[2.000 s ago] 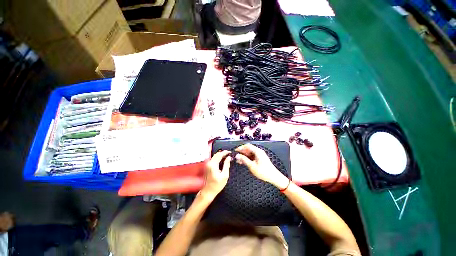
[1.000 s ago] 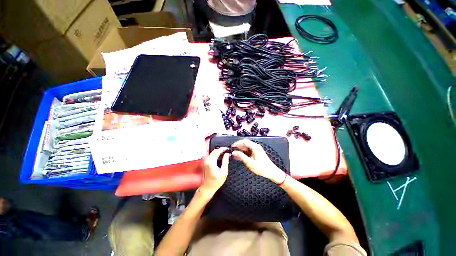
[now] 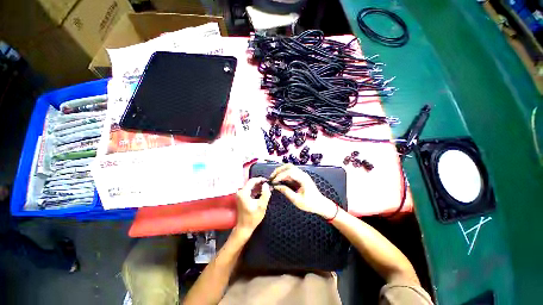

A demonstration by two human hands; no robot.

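Note:
A black housing cover [image 3: 297, 238] with a honeycomb-textured face lies on my lap against the edge of the pink mat. My left hand [image 3: 253, 202] and my right hand [image 3: 297, 189] meet over its upper left part. Their fingertips pinch a small black piece [image 3: 271, 183] between them. The fingers mostly hide the piece, so its shape is unclear. Several similar small black fittings [image 3: 292, 143] are scattered on the mat just beyond the cover.
Black power cords [image 3: 321, 83] are heaped on the pink mat [image 3: 381, 184]. A flat black panel [image 3: 181, 95] lies on newspaper at left, beside a blue crate [image 3: 24, 173]. The green bench [image 3: 440, 119] holds a screwdriver [image 3: 417, 126], a base housing [image 3: 428, 184] and a coiled cable [image 3: 384, 43].
The view has shifted slightly. Both hands stay together at the cover's upper left, with small finger movements around the black piece.

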